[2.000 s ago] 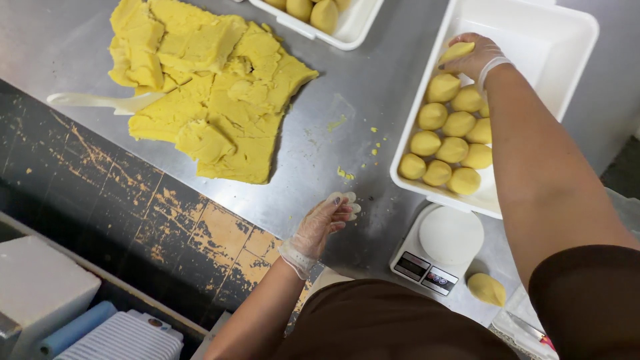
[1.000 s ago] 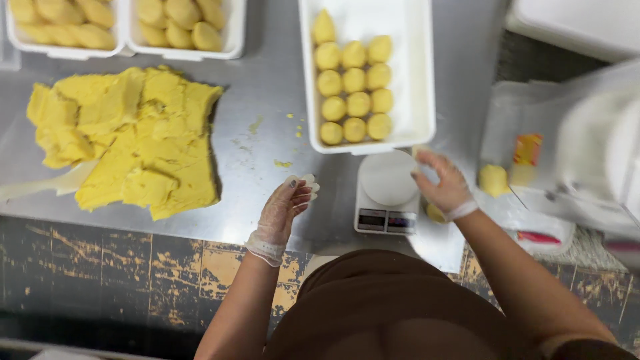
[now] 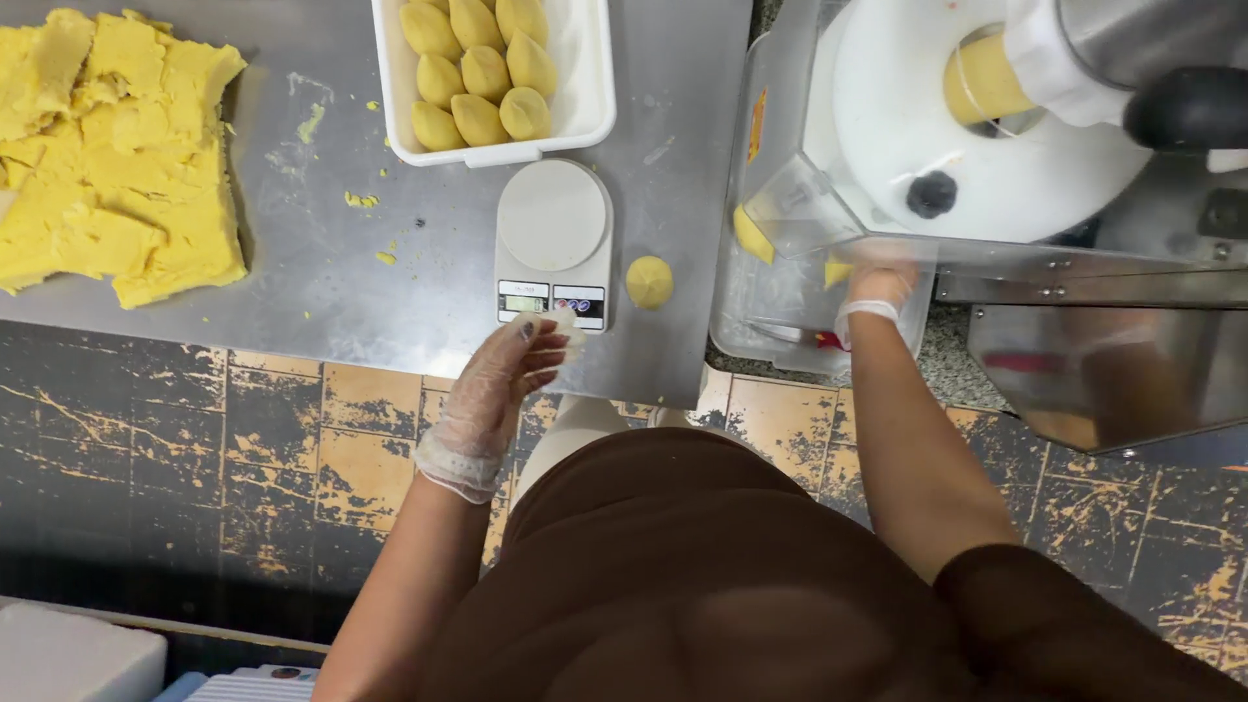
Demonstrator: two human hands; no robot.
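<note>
My left hand (image 3: pixel 507 380), in a clear plastic glove, hovers with bent fingers at the front of a white digital kitchen scale (image 3: pixel 554 239), whose round plate is bare. My gloved right hand (image 3: pixel 882 283) reaches into a clear plastic tray (image 3: pixel 780 346) under a machine's transparent guard; its fingers are blurred behind the guard, beside a yellow dough piece (image 3: pixel 837 273). Another dough piece (image 3: pixel 753 234) and a red-handled knife (image 3: pixel 790 333) lie in the tray. One yellow dough ball (image 3: pixel 649 282) sits right of the scale. Several shaped dough pieces (image 3: pixel 478 73) fill part of a white plastic tub (image 3: pixel 591 107).
A large slab of yellow dough (image 3: pixel 117 166) lies on the steel table (image 3: pixel 322 283) at left, with crumbs between it and the scale. A machine with a white round plate (image 3: pixel 985 185) and a steel body (image 3: pixel 1121 361) stands at right. Tiled floor (image 3: pixel 273 448) shows below the table edge.
My right hand has gone from the tub, past the scale, to the clear tray under the machine. The dough piece it held over the tub is no longer seen in it. The view has shifted right.
</note>
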